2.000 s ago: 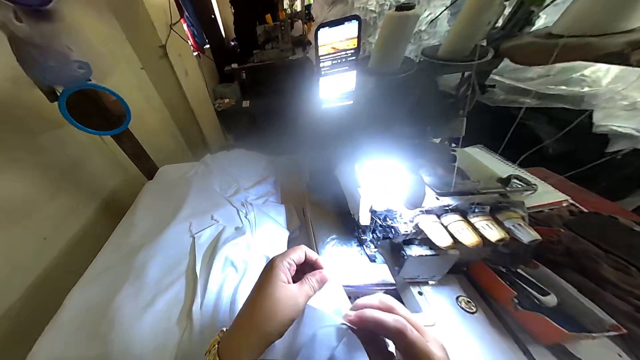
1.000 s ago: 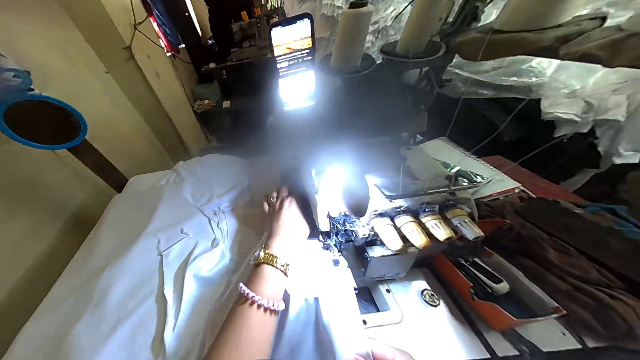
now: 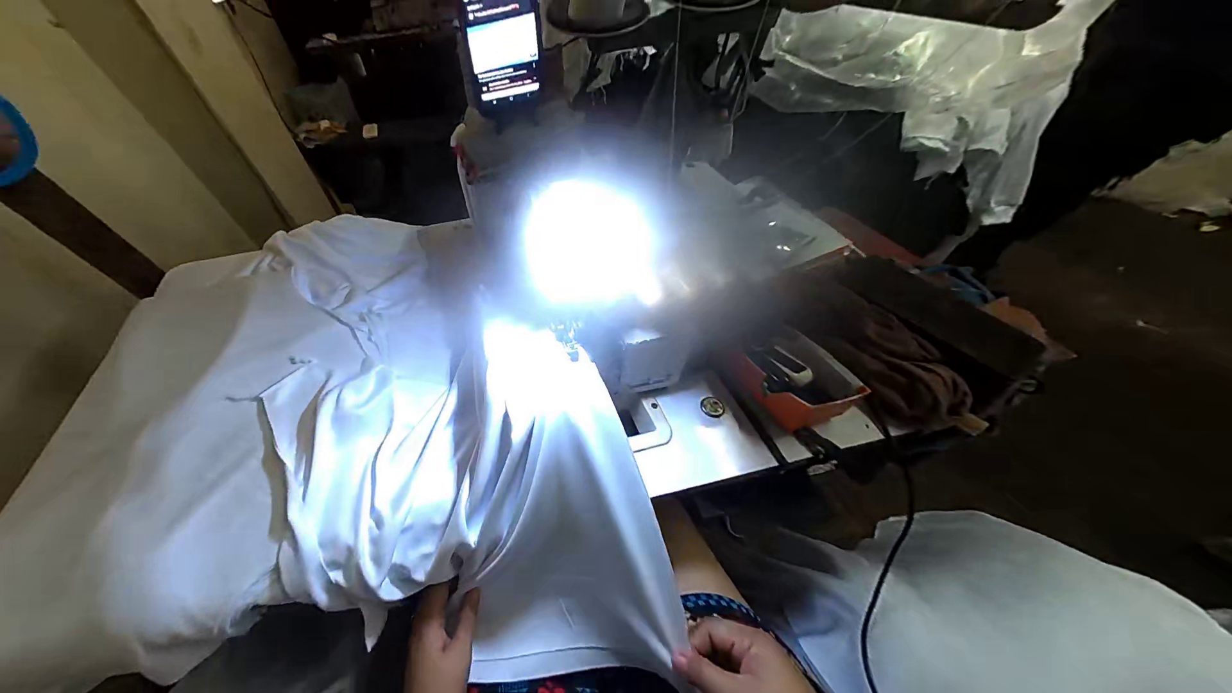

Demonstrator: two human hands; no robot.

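Note:
White fabric [image 3: 577, 539] hangs from the needle area of a sewing machine [image 3: 654, 361] over the table's front edge. At its lower right edge, my right hand [image 3: 736, 654] pinches the cloth between thumb and fingers. My left hand [image 3: 443, 635] is at the lower left of the same piece, its thumb and fingers at the gathered folds; part of it is hidden under the cloth. A bright lamp [image 3: 589, 241] glares over the needle area and hides the stitching point.
More white cloth [image 3: 173, 414] covers the table on the left. An orange box [image 3: 804, 385] with small tools stands right of the machine, beside brown fabric [image 3: 895, 337]. A black cable [image 3: 900, 549] hangs at the front right. A lit phone [image 3: 502, 53] stands behind.
My left hand has come back from beside the needle area to the cloth's lower left. My right hand now shows at the lower right edge. The view has shifted considerably.

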